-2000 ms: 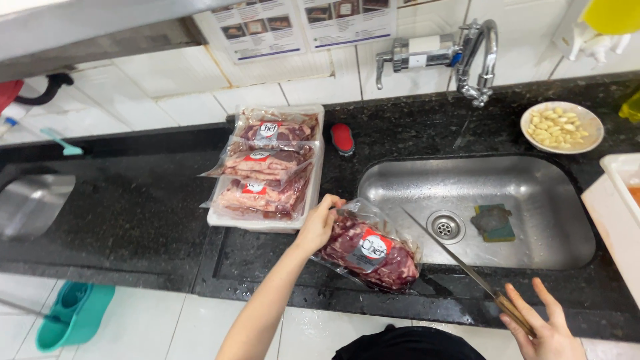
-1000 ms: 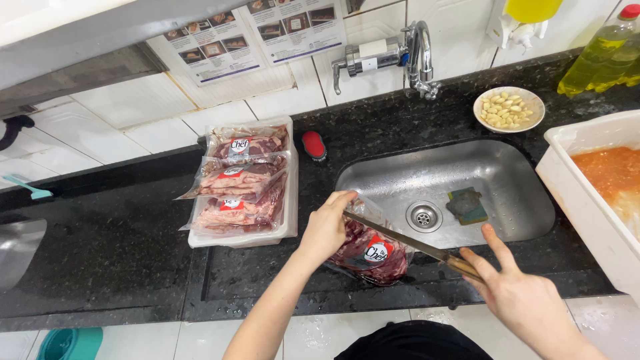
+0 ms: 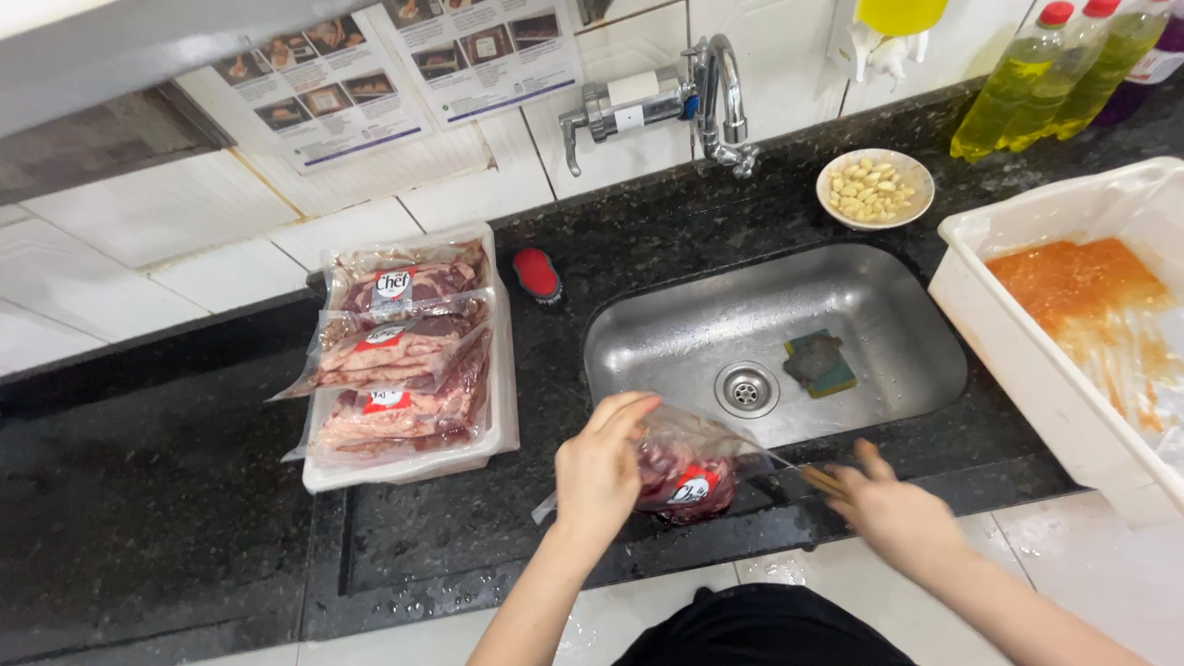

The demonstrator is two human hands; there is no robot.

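Observation:
My left hand (image 3: 603,462) grips the upper left part of a clear vacuum bag of red meat (image 3: 689,476), which lies on the black stone counter at the sink's front edge. My right hand (image 3: 883,504) is closed round the wooden handle of a knife (image 3: 823,481), slightly blurred. The blade points left toward the bag's top edge; much of it is hidden at the plastic, and I cannot tell how far it goes in. Left of my hands, several bagged meat pieces (image 3: 407,356) lie in a white tray (image 3: 504,407).
Beyond the bag is a steel sink (image 3: 647,342) with a sponge (image 3: 832,375) in it, under a wall tap (image 3: 726,102). A red brush (image 3: 536,275), a bowl of peeled garlic cloves (image 3: 869,190), bottles of yellow-green liquid (image 3: 1008,83) and a white bin with orange residue (image 3: 1008,370) stand around it.
The knife has come from over the sink's right side to the bag's top. My left hand still holds the bag, whose top edge is now raised. The view has shifted right.

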